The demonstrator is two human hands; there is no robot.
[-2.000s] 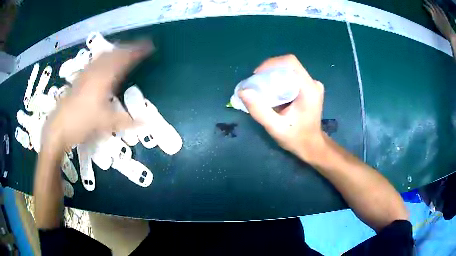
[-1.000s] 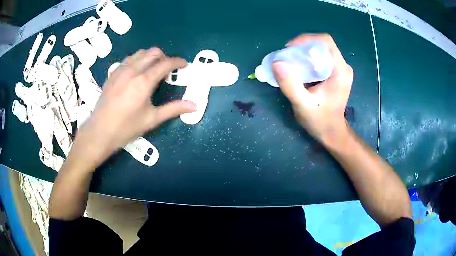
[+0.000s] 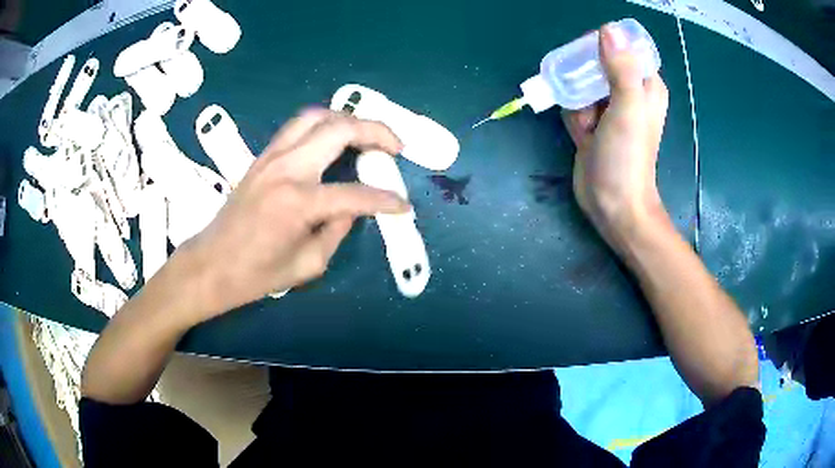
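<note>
My left hand (image 3: 298, 196) has its thumb and fingers at the upper end of a white housing shell (image 3: 401, 242), whose two dark windows point down toward me. Another white shell (image 3: 412, 132) lies just beyond it, its windows at the left end. My right hand (image 3: 623, 155) holds a translucent squeeze bottle (image 3: 579, 71), tilted, with its yellow-green hub and thin needle pointing left and down. The needle tip is a little to the right of the farther shell, apart from it.
A pile of overlapping white shells (image 3: 110, 174) lies on the dark-green tabletop (image 3: 513, 302) at the left. A pale rail (image 3: 778, 59) runs along the far edge. Many slim cream pieces in a carton (image 3: 64, 366) show below the table edge at the left. Dark stains mark the middle.
The two shells were crossed and are now apart, one turned with its windows toward me. The bottle has moved up and tipped, so its needle now shows. Earlier, my left hand was over the pile.
</note>
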